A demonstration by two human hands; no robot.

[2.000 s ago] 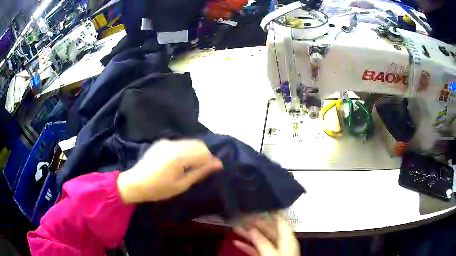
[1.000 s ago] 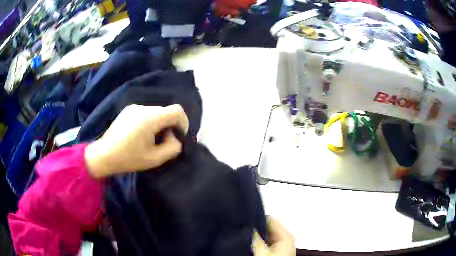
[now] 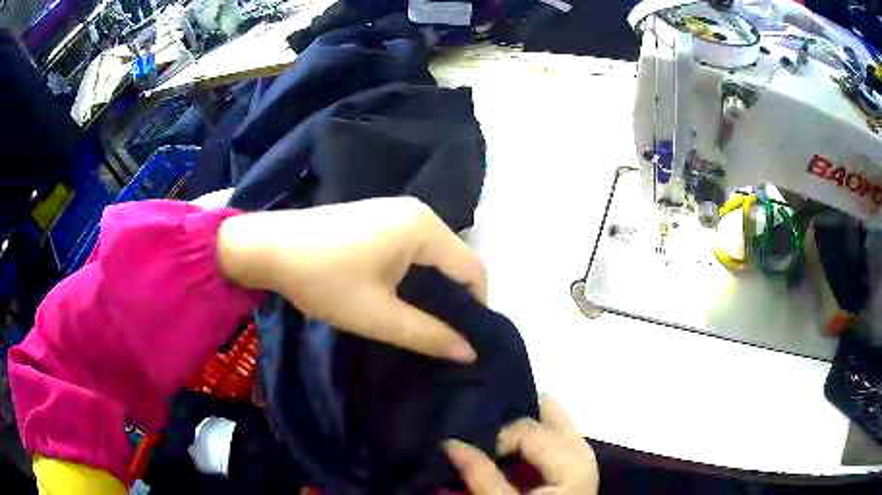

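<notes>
A dark navy garment piece [image 3: 406,145] lies over the left part of the white table and hangs off its front edge. My left hand [image 3: 372,276] is on the cloth, with a fold of it between thumb and fingers. My right hand [image 3: 532,454] is at the bottom of the picture, partly cut off, with its fingers at the lower edge of the cloth. The white sewing machine head [image 3: 764,126] stands to the right, with no cloth under its needle.
Yellow [image 3: 737,232] and green [image 3: 779,237] loops lie right of the needle. A black phone-like rectangle [image 3: 856,387] lies at the right table edge. A blue crate [image 3: 145,198] and a red crate [image 3: 230,369] are at left. Dark cloth with a white label [image 3: 440,13] is at the back.
The view has shifted, so the machine sits further right. My left hand has turned from a closed pinch to thumb and fingers spread around a fold. The cloth's front part is bunched between the hands.
</notes>
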